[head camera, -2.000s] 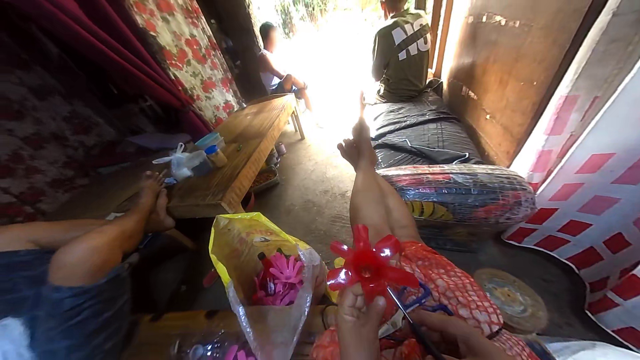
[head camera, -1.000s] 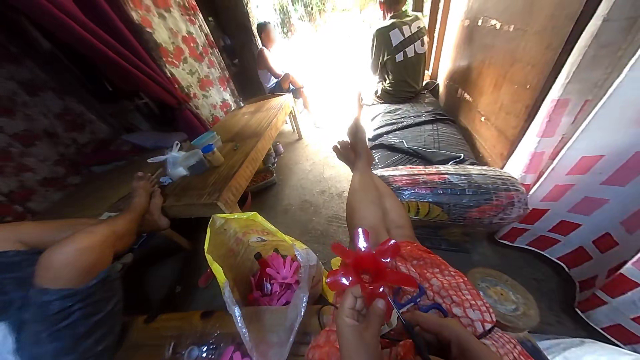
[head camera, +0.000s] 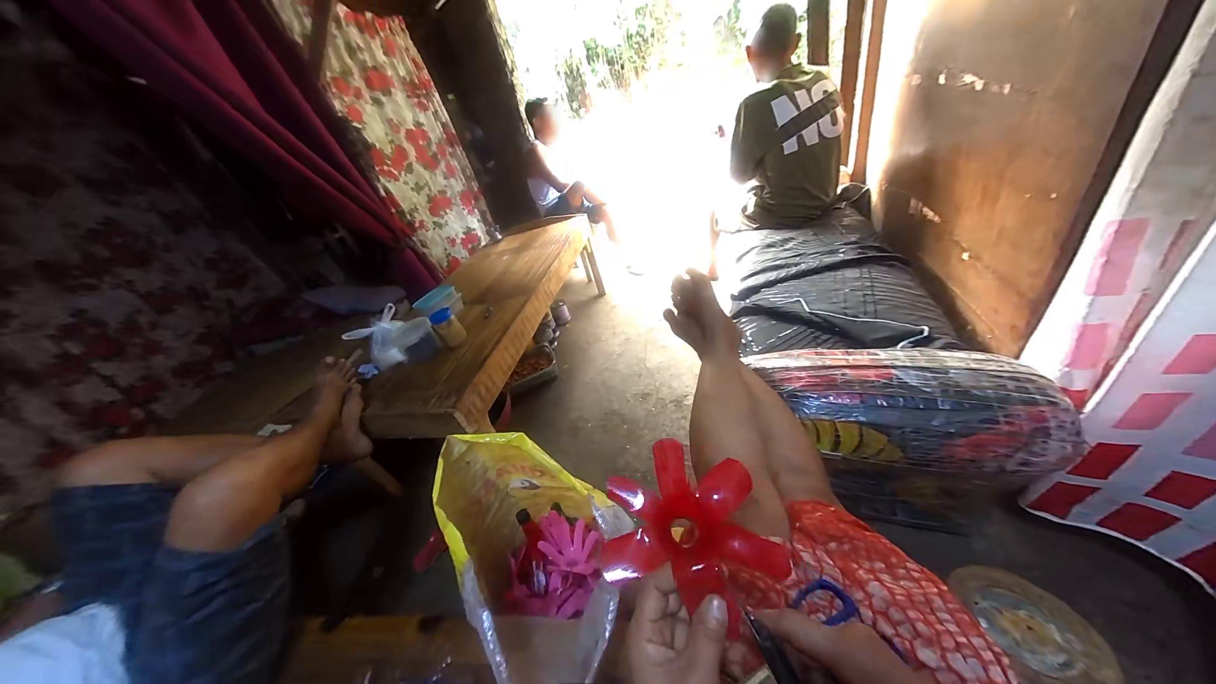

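My left hand [head camera: 673, 627] pinches the lower petal of a red, shiny plastic flower shape [head camera: 698, 532] with several petals and a hole at its centre. Beside it, my right hand [head camera: 836, 646] holds a dark, narrow tool [head camera: 771, 651], its tip close to that petal; whether it belongs to the blue handle loop [head camera: 825, 598] near my fingers I cannot tell. To the left of my hands, a yellow and clear plastic bag [head camera: 475, 513] stands with its mouth open. Pink flower-like pieces [head camera: 568, 560] lie inside it.
A wooden table [head camera: 503, 313] at left bears a jar [head camera: 446, 328] and a knotted plastic bag [head camera: 385, 337]. Another person's bent legs [head camera: 228, 484] are at left. Two people sit near the bright doorway. A wrapped bundle [head camera: 931, 408] lies right of my legs, a round disc [head camera: 1035, 622] on the floor.
The red flower shape has turned more face-on to the view, its centre hole now showing. Both hands stay close together at its lower petal.
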